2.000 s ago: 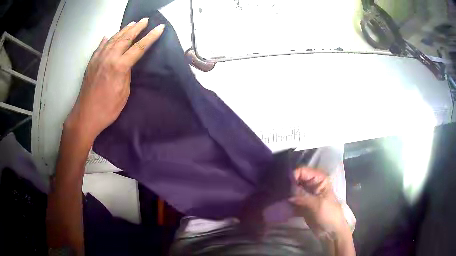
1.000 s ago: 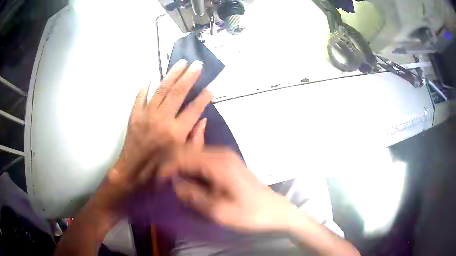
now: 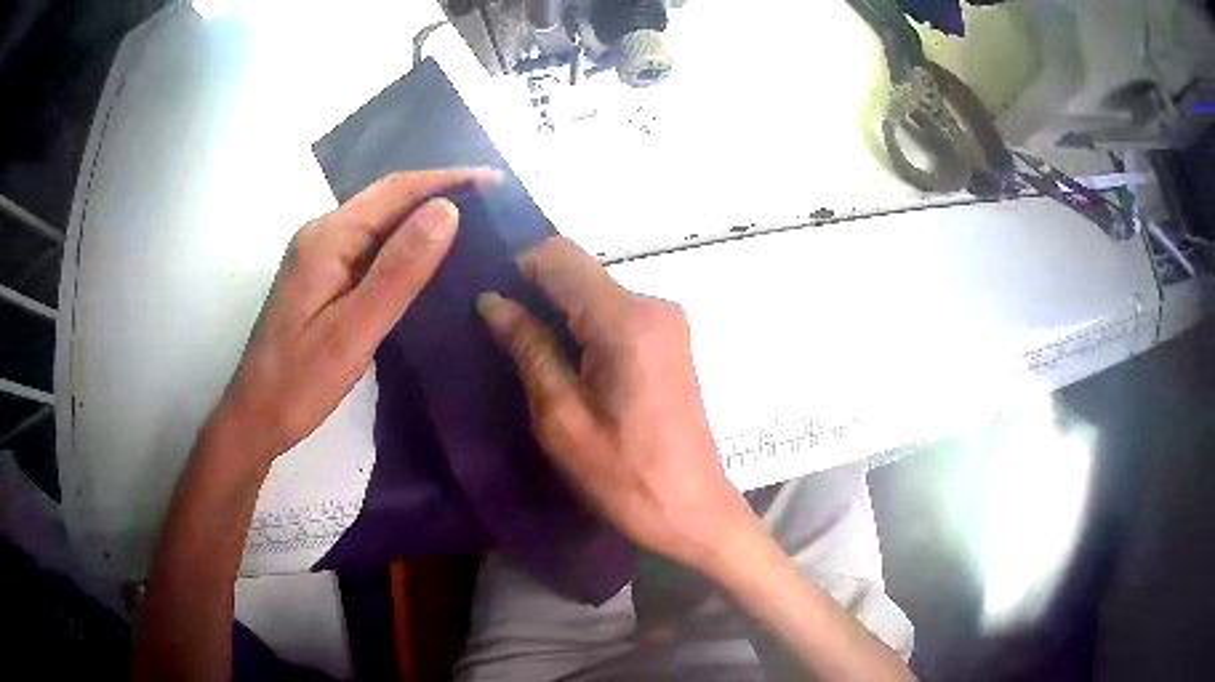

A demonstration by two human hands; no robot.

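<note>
A dark purple cloth panel [image 3: 426, 400] lies over the white table's front edge, its upper end left of the needle [image 3: 574, 64] and its lower end hanging towards the lap. My left hand [image 3: 333, 293] holds the panel's upper left part, thumb on top and fingers bent around the cloth. My right hand [image 3: 613, 386] holds the panel's right edge between thumb and fingers. The presser foot area and a ribbed round knob [image 3: 645, 57] are just beyond the cloth, which does not reach the needle.
Dark looped scissors [image 3: 933, 140] lie right of the needle. A printed scale [image 3: 793, 437] runs along the table's front edge. A white rack [image 3: 27, 300] stands at the left. An orange strip [image 3: 404, 620] shows below the table.
The cloth's top end has moved left, away from the needle. My hands, overlapping a second ago, are now apart on either side of the panel.
</note>
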